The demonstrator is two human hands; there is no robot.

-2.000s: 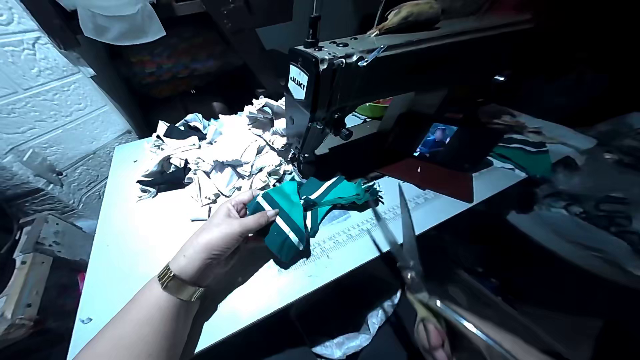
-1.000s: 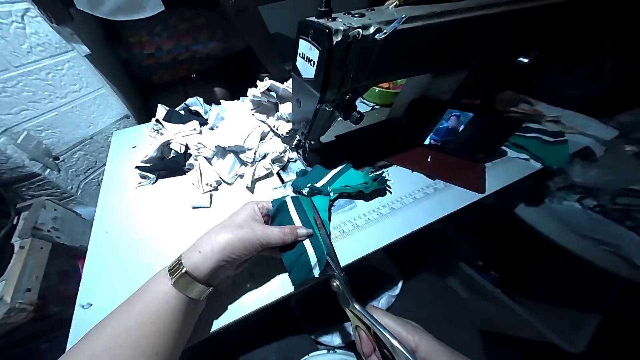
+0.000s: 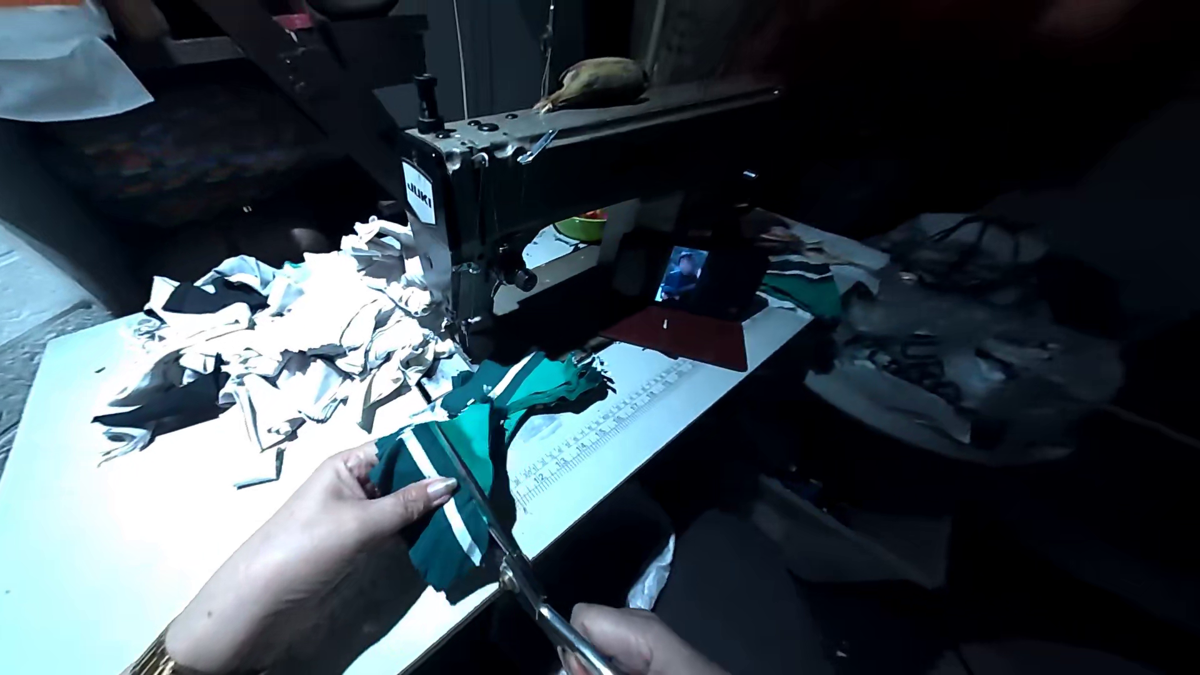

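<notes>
My left hand (image 3: 328, 534) pinches a piece of green fabric with white stripes (image 3: 436, 506) between thumb and fingers, over the white table. At the lower middle, my right hand (image 3: 628, 642) grips the handles of metal scissors (image 3: 511, 562). Their blades lie along the green fabric, just right of my left thumb; whether they are fully closed I cannot tell. More green striped fabric (image 3: 534, 384) lies beyond, by the needle area of a Juki sewing machine (image 3: 478, 216). A printed ruler scale (image 3: 600, 431) runs along the table edge.
Pale and dark fabric scraps (image 3: 309, 337) are heaped left of the machine. On the right, a phone with a lit screen (image 3: 682, 275) stands in a dark red cover (image 3: 684, 336). Behind it lies another green striped fabric piece (image 3: 802, 286). Plastic bags (image 3: 966, 356) are at the right.
Two seconds ago the scissors were spread apart, right of the fabric; they have moved left onto it, with my right hand. My left hand has kept hold of the green fabric.
</notes>
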